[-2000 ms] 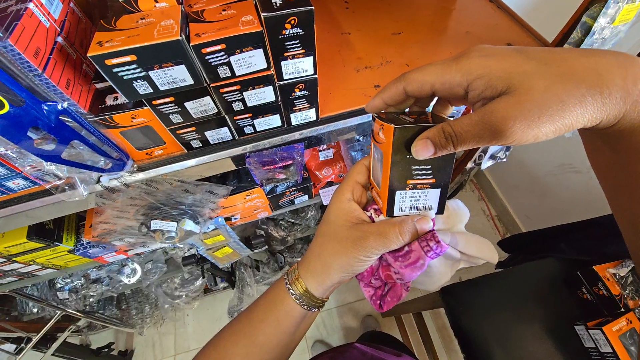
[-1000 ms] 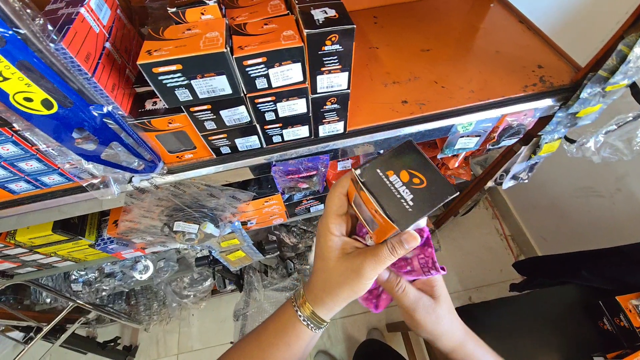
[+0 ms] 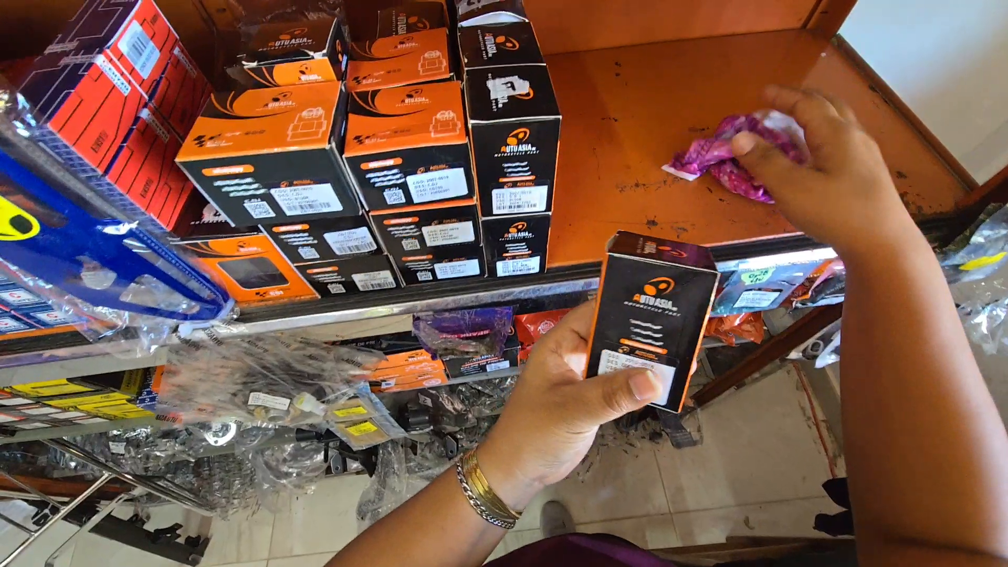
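My left hand (image 3: 563, 394), with bracelets at the wrist, grips a black and orange Autu Asia motorcycle-part box (image 3: 657, 307) upright before the shelf edge, its thumb over the white label. My right hand (image 3: 819, 161) is over the orange shelf (image 3: 622, 102) at the right, on or just above a crumpled purple and white cloth (image 3: 732, 153). Its thumb and fingers are apart around the cloth; whether they grip it cannot be told. To the left of the cloth stand stacked boxes of the same make, among them a tall black one (image 3: 516, 150) and an orange-topped one (image 3: 405, 142).
Red boxes (image 3: 118, 87) and a blue part in plastic (image 3: 87, 228) fill the left of the shelf. Bagged parts (image 3: 268, 378) lie on the lower shelf. A metal rack (image 3: 94, 480) stands at lower left. More plastic packets (image 3: 980, 268) hang at the right edge.
The cloth, earlier under the box by my hands, is now on the shelf with my right hand at it. My left hand has turned the box so its labelled side shows. The view has moved nearer the shelf.
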